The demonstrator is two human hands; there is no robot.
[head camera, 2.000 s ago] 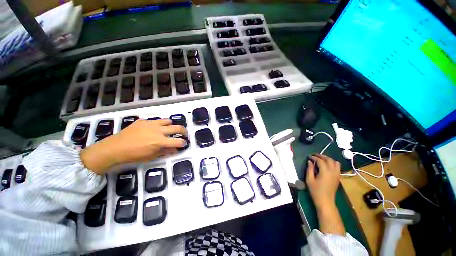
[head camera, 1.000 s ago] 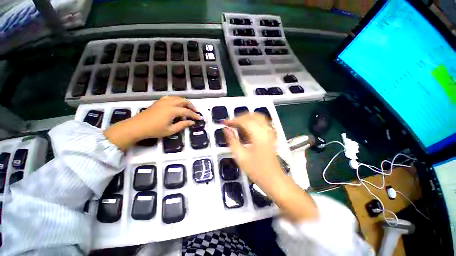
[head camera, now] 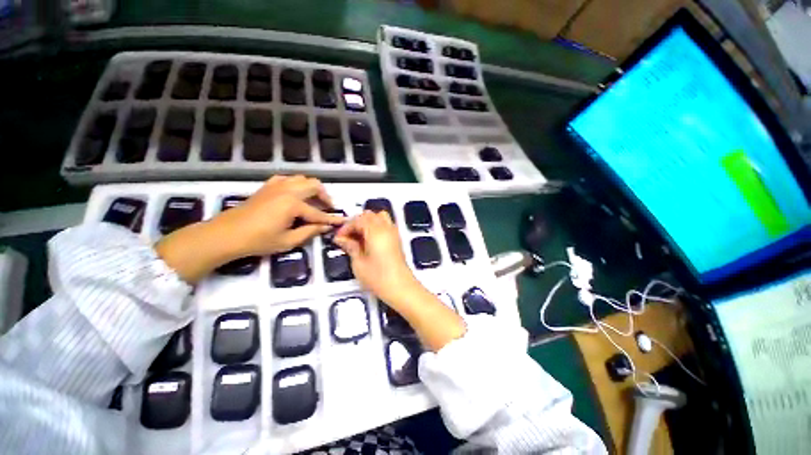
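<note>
A large white blister tray [head camera: 356,391] lies in front of me with rows of black rounded-square units, such as one unit [head camera: 235,336] with a small white label. My left hand [head camera: 271,213] and my right hand [head camera: 375,253] meet at the tray's upper row. Their fingertips pinch at a dark unit [head camera: 333,218] there, mostly hidden by the fingers. I cannot tell if it is lifted. A pale, shiny unit [head camera: 349,318] lies in the lower rows.
Two more filled trays stand behind, left [head camera: 240,169] and right [head camera: 436,151]. On the right are a black mouse [head camera: 533,229], tangled white cables [head camera: 582,280], a barcode scanner [head camera: 654,418] on a wooden board, another white scanner [head camera: 509,263], a cyan monitor [head camera: 689,151] and a white monitor [head camera: 769,347].
My right hand has left the mouse, crossed over the tray and joined my left hand at the upper row. The view has turned slightly right.
</note>
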